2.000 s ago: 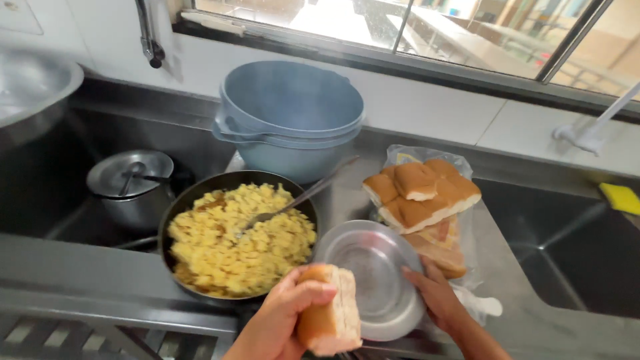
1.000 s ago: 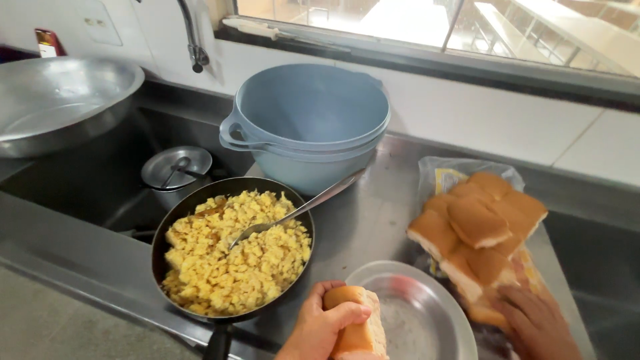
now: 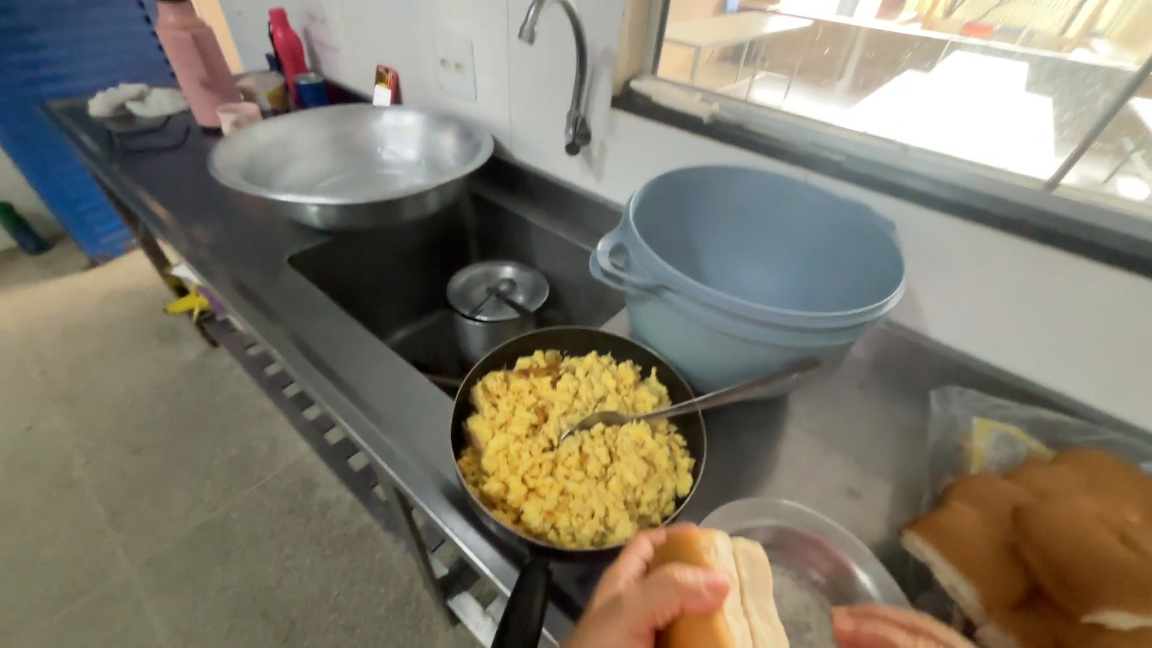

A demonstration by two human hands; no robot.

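Observation:
My left hand (image 3: 652,594) holds a split bread roll (image 3: 720,594) at the bottom of the view, between the frying pan and a round metal plate. My right hand (image 3: 891,627), partly cut off by the lower edge, is over the right side of the metal plate (image 3: 810,531); whether it holds anything is hidden. A black frying pan (image 3: 459,423) full of scrambled egg (image 3: 576,459) stands left of the roll, with a metal spoon (image 3: 702,403) resting in the egg. More bread rolls (image 3: 1044,531) lie at the right by a clear plastic bag (image 3: 963,423).
A blue plastic tub (image 3: 747,270) stands behind the pan. The sink (image 3: 378,279) at the left holds a small lidded pot (image 3: 490,306), under a faucet (image 3: 580,81). A wide aluminum basin (image 3: 351,162) sits beyond it. The pan's black handle (image 3: 525,603) points toward me.
My right hand was on the rolls a second ago and is now over the plate. My left hand keeps hold of its roll. The view has swung left.

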